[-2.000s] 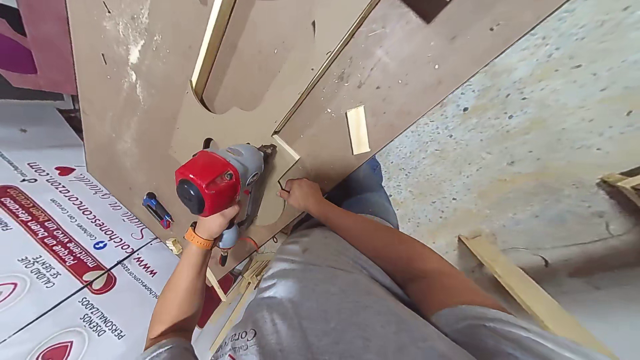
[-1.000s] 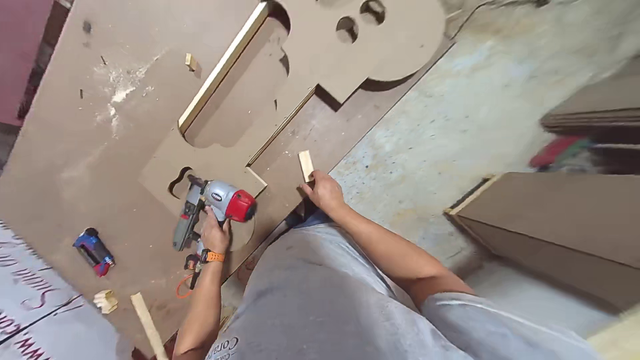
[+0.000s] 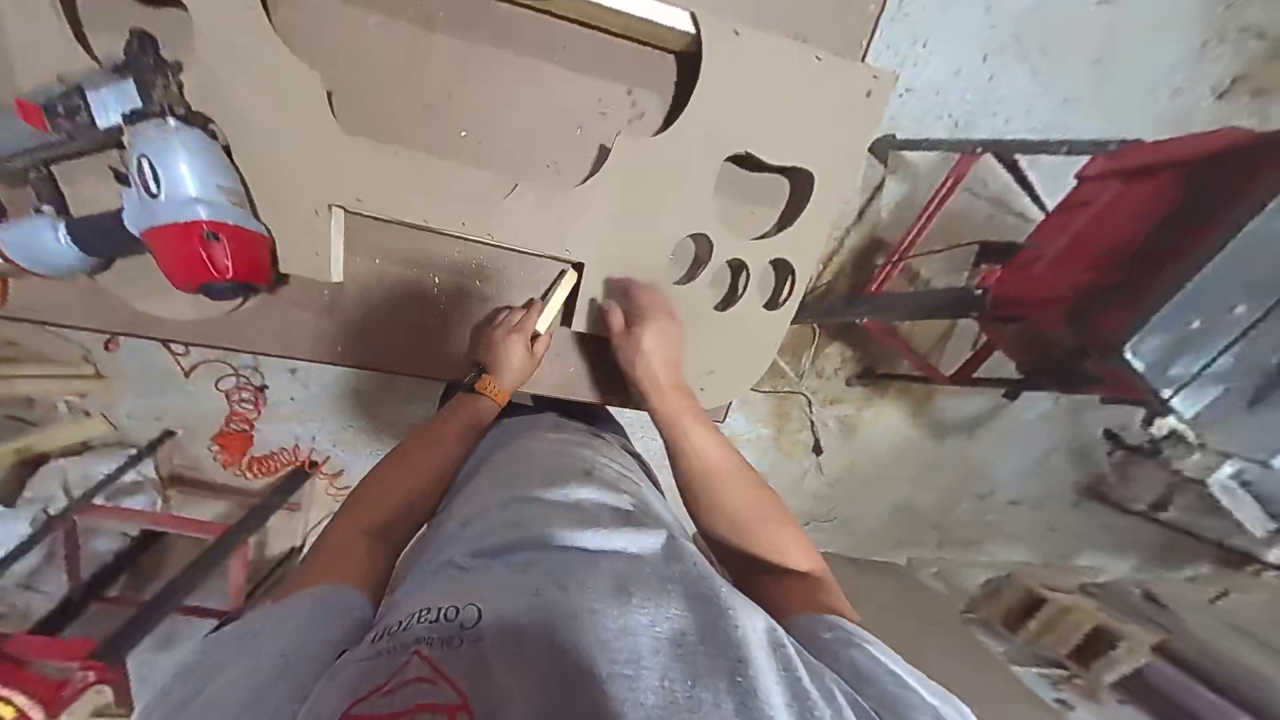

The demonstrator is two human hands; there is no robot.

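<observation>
My left hand (image 3: 512,345), with an orange watch strap at its wrist, grips a short wooden strip (image 3: 557,301) at the right end of a rectangular notch. The notch is in a large brown fibreboard panel (image 3: 470,190) with curved cutouts. My right hand (image 3: 643,335), slightly blurred, rests on or just over the panel right of the notch, and I see nothing in it. A pneumatic nailer (image 3: 195,205) with a red cap lies on the panel at the left. Another wooden strip (image 3: 337,243) stands along the notch's left end.
A longer wooden batten (image 3: 640,20) lies at the panel's top cutout. An orange coiled air hose (image 3: 240,430) hangs by the near table edge at lower left. Red metal frames (image 3: 925,215) stand on the floor at right and lower left.
My left hand has let go of the nailer and now grips the short strip, which my right hand held a second ago. Both hands are now at the notch's right end. The view has shifted strongly.
</observation>
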